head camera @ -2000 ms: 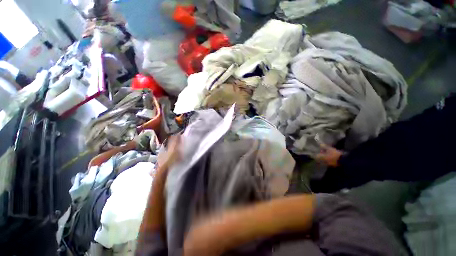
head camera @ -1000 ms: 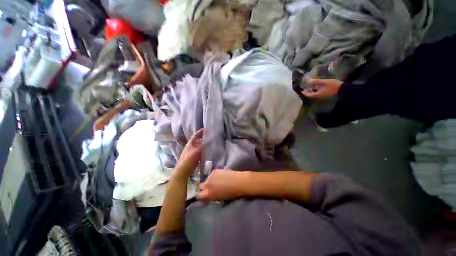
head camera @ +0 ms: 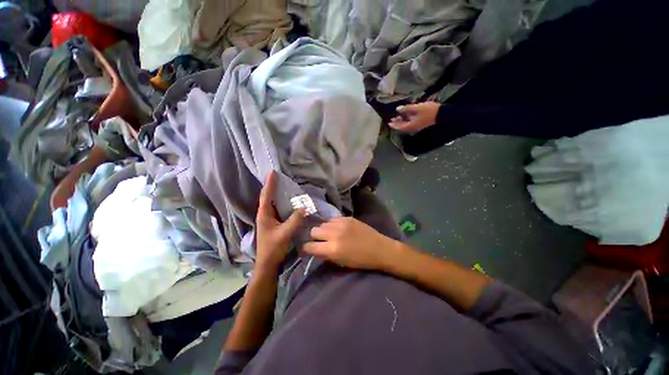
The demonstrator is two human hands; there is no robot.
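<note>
A grey-mauve curtain lies in loose folds over the heap in front of me and runs up to my hands. My left hand holds its edge, thumb up, beside a small white label with dark marks. My right hand grips the same cloth just right of and below the label, fingers curled. Eyelets cannot be made out.
Another person's hand and dark sleeve reach in from the right. A pale blue cloth tops the heap. A bright white cloth lies left. A pale cloth stack stands right. A red bag is at upper left.
The view has tilted down and shifted right. My hands, earlier blurred and moving with the cloth, now hold its edge close together. The white label now shows clearly between them.
</note>
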